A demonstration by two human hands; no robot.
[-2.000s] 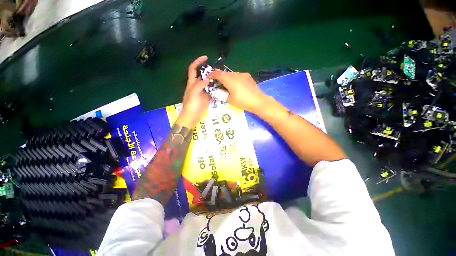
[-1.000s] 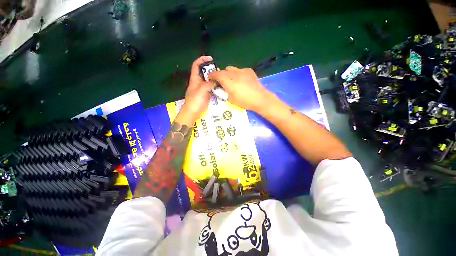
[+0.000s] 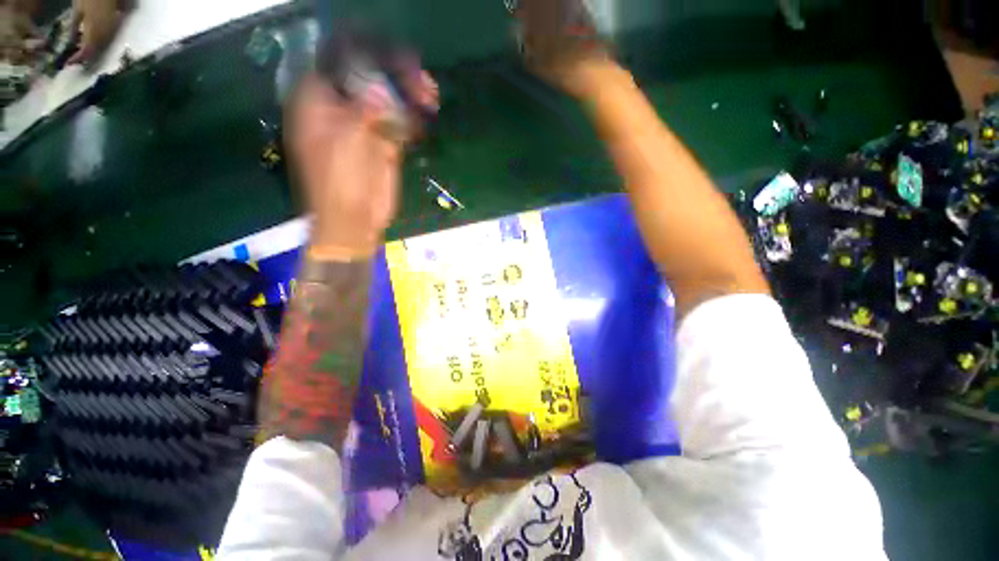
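My left hand (image 3: 345,148), blurred, is raised at upper left centre over the green surface. Its fingers are closed around a dark part with a pale patch (image 3: 372,86); its details are smeared. My right hand (image 3: 561,42) is blurred at the top edge, away from my left hand; its fingers are unclear and I cannot tell whether it holds anything. A small circuit board with a yellow spot (image 3: 443,196) lies on the green surface just beyond the printed carton sheet (image 3: 482,318).
Black case parts (image 3: 153,373) are stacked at left. A few loose ones (image 3: 482,438) lie near my body. A heap of circuit boards with dark leads (image 3: 876,252) lies at right. Another person's hand (image 3: 96,27) shows at the top left.
My hands have separated: the left moved up and left with the dark part, the right moved up and away. The small board beyond the carton now shows.
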